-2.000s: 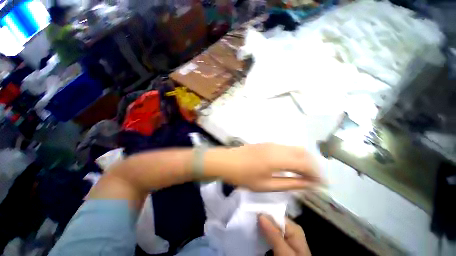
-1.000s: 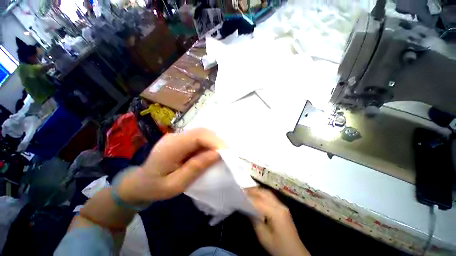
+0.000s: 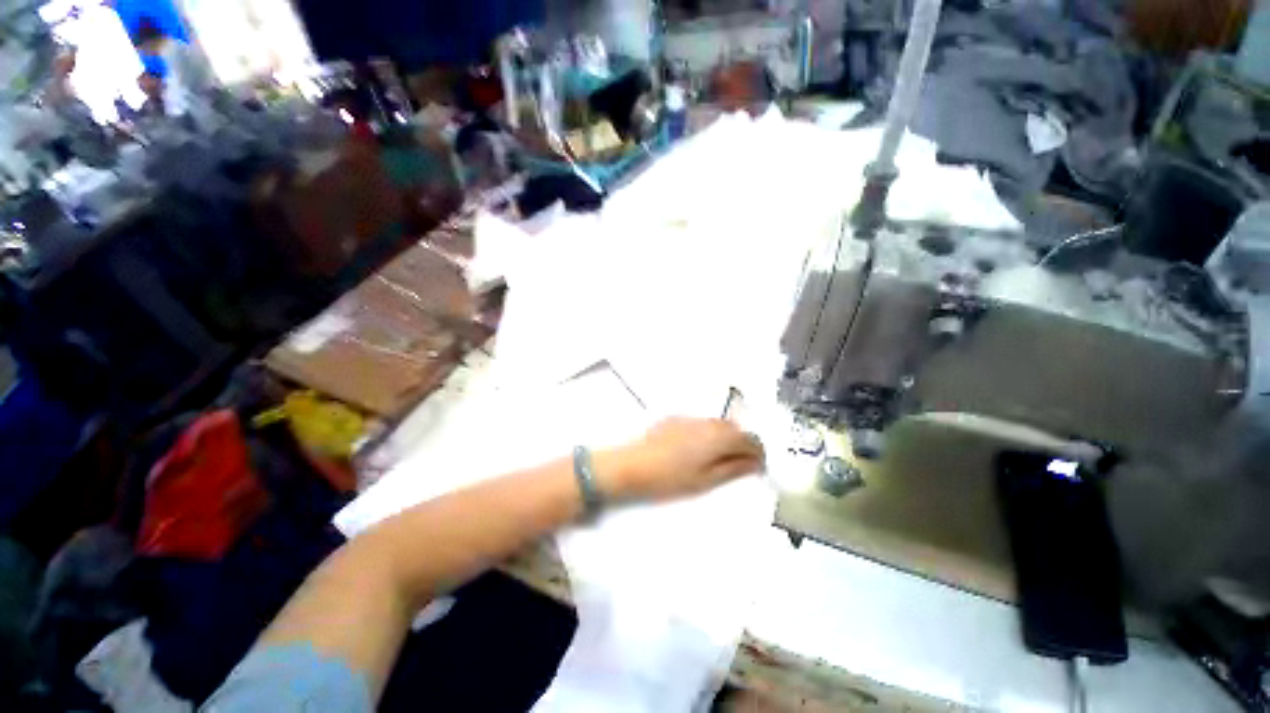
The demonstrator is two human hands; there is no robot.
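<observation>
My left hand (image 3: 694, 457) reaches in from the lower left, with a band on the wrist. Its fingers are closed at the upper edge of a white cloth piece (image 3: 648, 599), just left of the presser foot (image 3: 808, 440). The piece drapes down over the table's front edge. Glare washes out its upper edge, so whether it lies under the foot cannot be told. The sewing machine head (image 3: 891, 314) stands at the right above the machine bed (image 3: 905, 536). My right hand is not in view.
A smartphone (image 3: 1061, 557) with a white cable lies on the bed at right. A white garment heap (image 3: 669, 237) lies behind the needle. Cardboard in film (image 3: 390, 327), a yellow bag (image 3: 323, 421) and a red bag (image 3: 209, 481) are at left. Navy cloth hangs below.
The view has turned towards the machine. My left hand has moved from over the lap to beside the presser foot, with the white piece. My right hand has gone out of view.
</observation>
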